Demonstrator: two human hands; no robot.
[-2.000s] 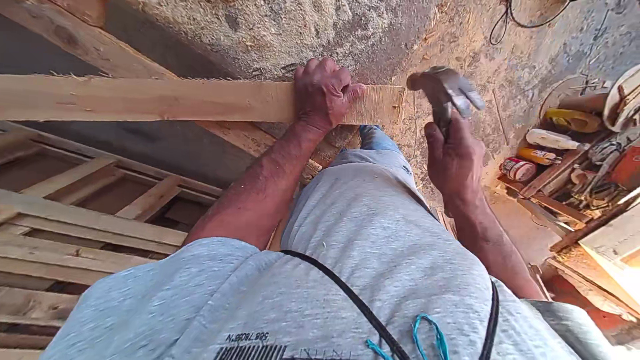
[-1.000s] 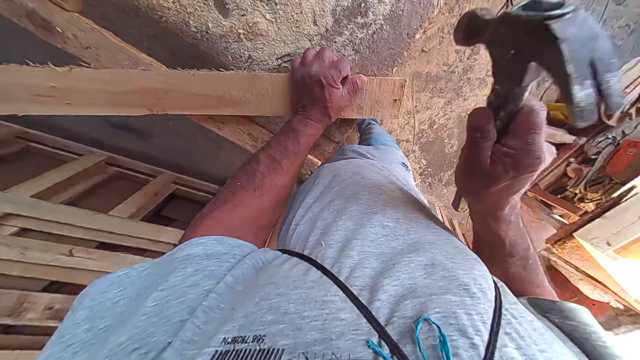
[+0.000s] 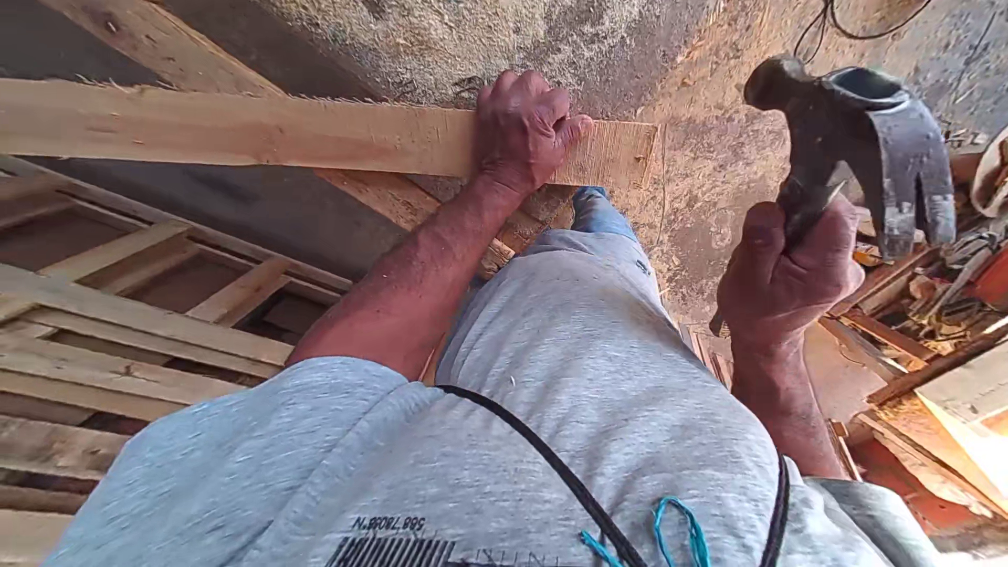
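Observation:
A pale wooden board point(image 3: 315, 130) lies across the upper left, and its sawn end reaches to the right of my left hand. My left hand point(image 3: 526, 130) is closed around the board near that end, with knuckles up. Raised on the right, my right hand point(image 3: 787, 264) grips a claw hammer point(image 3: 846, 134) just under its head. The hammer's face points left and its claw hangs down to the right. Most of the handle is hidden by the fist. Under the long board runs a diagonal wooden beam point(image 3: 386, 197).
Slatted wooden frames point(image 3: 165, 311) fill the lower left. Wood scraps and clutter point(image 3: 945, 291) lie at the right, beside a light panel point(image 3: 969, 382). A dark cable point(image 3: 866, 35) lies at the upper right. The worn surface point(image 3: 693, 189) bears sawdust.
Between the oldest frame and the middle one, my right hand rose with the hammer, which was low by the board's end; it is still raised. My left hand has stayed on the board.

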